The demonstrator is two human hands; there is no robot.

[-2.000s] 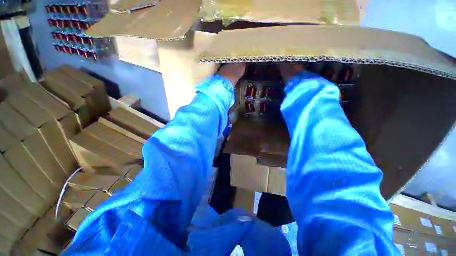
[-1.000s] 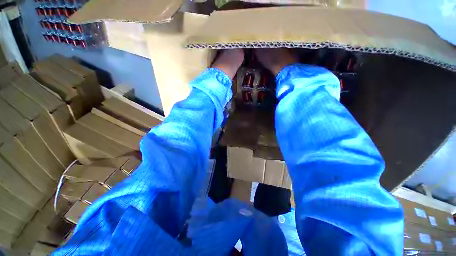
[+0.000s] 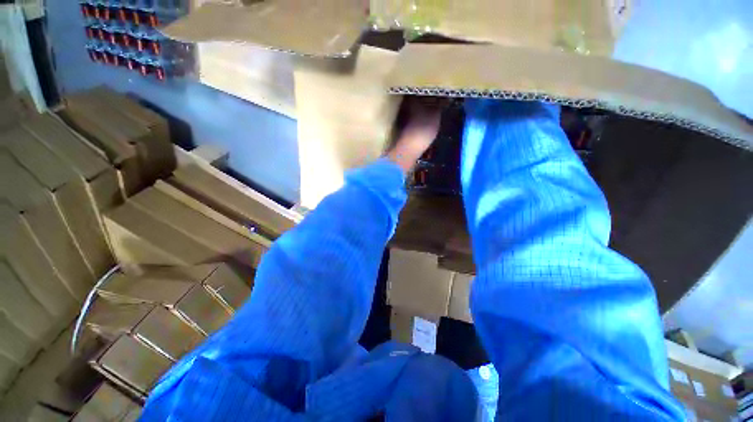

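Note:
An open carton lies in front of me, dark inside, with its far flap across the top of the opening. Inside, parts of a tray with copper coils show beside my hands. My left hand reaches into the carton at its left side, its fingers hidden in the dark. What it touches cannot be made out. My right hand is hidden inside the carton under the far flap; only its blue sleeve shows.
Another tray of coils lies at the upper left near a wooden board. Rows of brown cartons stand at the left. Labelled cartons are at the lower right. A side flap stands left of the opening.
My right arm has reached deeper, so its hand is now hidden under the flap. My left hand has shifted slightly right and down in view. Less of the coil tray shows between the arms.

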